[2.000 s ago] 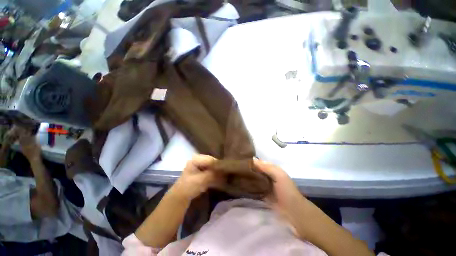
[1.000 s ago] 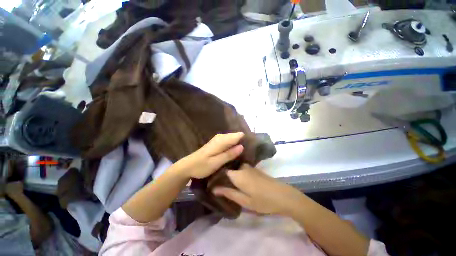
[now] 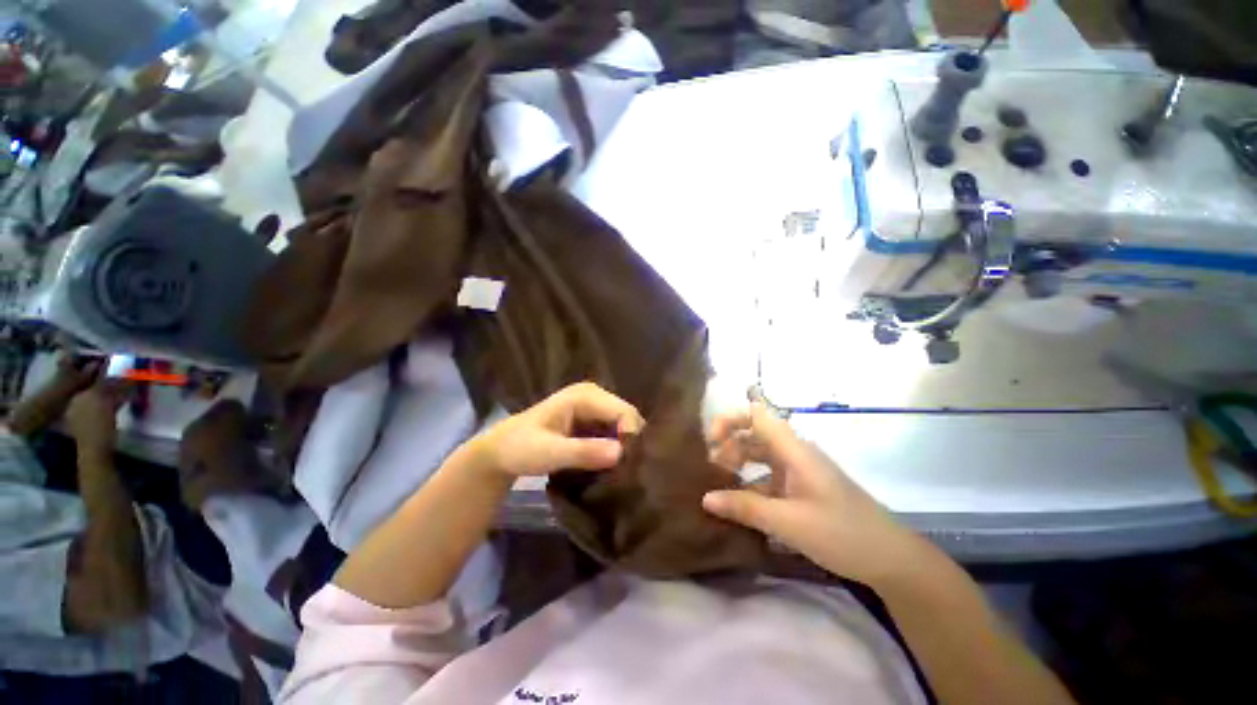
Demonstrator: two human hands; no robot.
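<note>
A brown garment [image 3: 414, 262] with pale inner parts lies crumpled on the left of the machine table, a small white label [image 3: 481, 292] on it. Its narrow brown end [image 3: 662, 510] hangs over the table's front edge towards me. My left hand [image 3: 572, 430] pinches the brown cloth between thumb and fingers. My right hand [image 3: 779, 482] is at the right edge of this end, its fingers apart; whether the thumb tip touches the cloth is unclear.
The white sewing machine head [image 3: 1048, 179] stands right, its needle area behind my right hand. Green-yellow scissors [image 3: 1220, 461] lie at the right edge. A grey machine end [image 3: 159, 276] stands left. Another person's arm [image 3: 104, 510] shows at the lower left. A ridged edge [image 3: 1034, 530] runs along the front.
My hands were close together on the cloth and have moved apart. The right hand has opened and moved right and up. The cloth end is spread wider. The camera view has shifted.
</note>
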